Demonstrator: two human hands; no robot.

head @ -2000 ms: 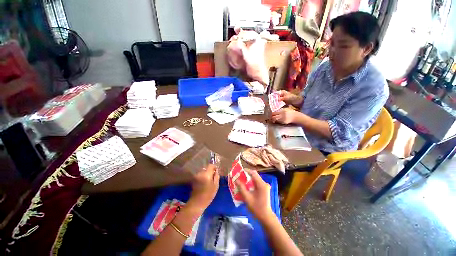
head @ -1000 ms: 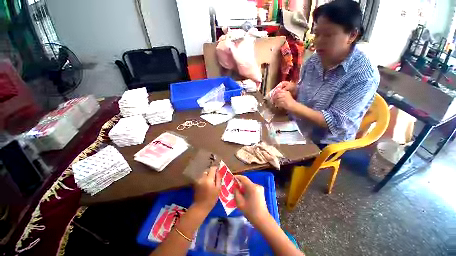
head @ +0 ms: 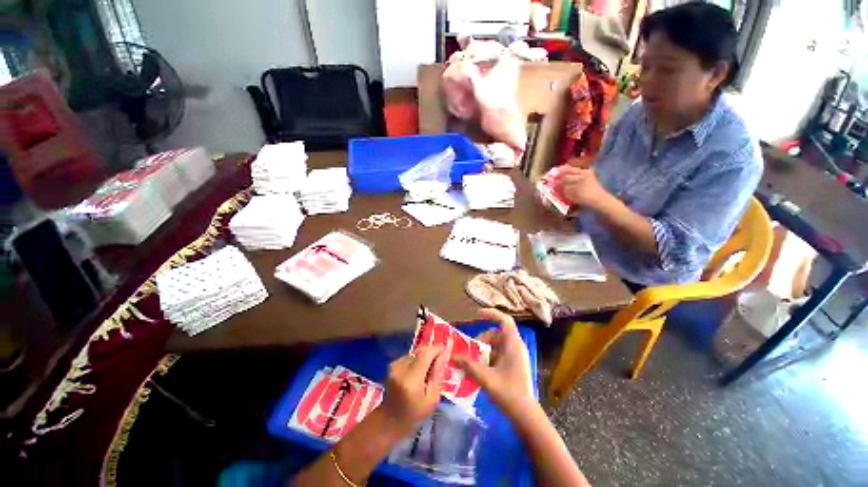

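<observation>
A red-and-white printed card (head: 453,354) is held over the near blue plastic tray (head: 529,380), with a black mark near its upper left corner. My left hand (head: 415,382) grips its lower left side. My right hand (head: 503,366) is at its right side, fingers against the card and index finger raised. How far the card sits inside a clear bag is hard to tell. Packed cards (head: 335,403) with black marks lie at the left in the tray. Clear plastic packing bags (head: 436,443) lie at the right, partly hidden by my forearms.
The brown table (head: 400,285) bears a stack of packed cards (head: 326,265), white stacks (head: 211,289), rubber bands (head: 384,222), a second blue bin (head: 409,162) and a crumpled beige cloth (head: 514,292). A person (head: 666,181) sits at right on a yellow chair (head: 709,285), holding a card.
The card and clear bag, apart two seconds ago, have come together between my hands; the bag no longer shows separately at left. The other person's hands have moved with their card. The view has shifted.
</observation>
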